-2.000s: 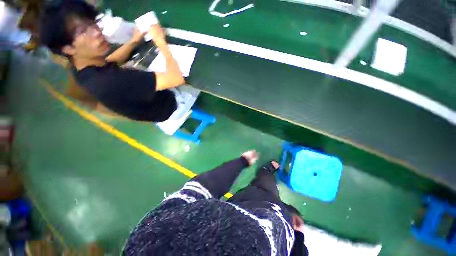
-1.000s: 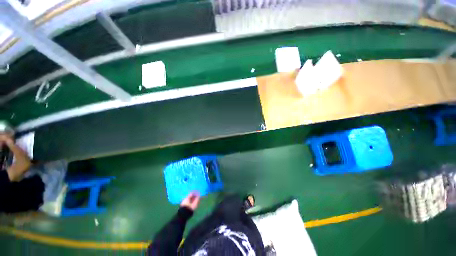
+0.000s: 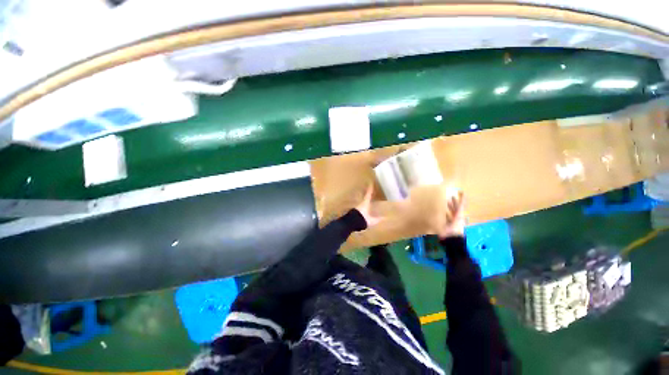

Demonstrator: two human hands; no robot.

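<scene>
A white open box (image 3: 408, 173) stands tilted on the brown cardboard sheet (image 3: 506, 165), with a greyish patch on its side. My left hand (image 3: 372, 208) is at the box's near left corner, blurred, over the cardboard; whether it touches the box is unclear. My right hand (image 3: 453, 215) is to the right of the box and nearer me, over the sheet's near edge, with fingers apart and nothing visible in it. The area between my hands is blurred.
Two white boxes, one beyond the sheet (image 3: 349, 129) and one farther left (image 3: 104, 160), lie on the green belt. Blue stools stand below the bench at left (image 3: 205, 306) and right (image 3: 490, 247). A stack of packed goods (image 3: 565, 293) is on the floor at right.
The view has swung from the person at left to the cardboard bench. Both my hands are now over the cardboard near the open box; my left hand was earlier down by a blue stool.
</scene>
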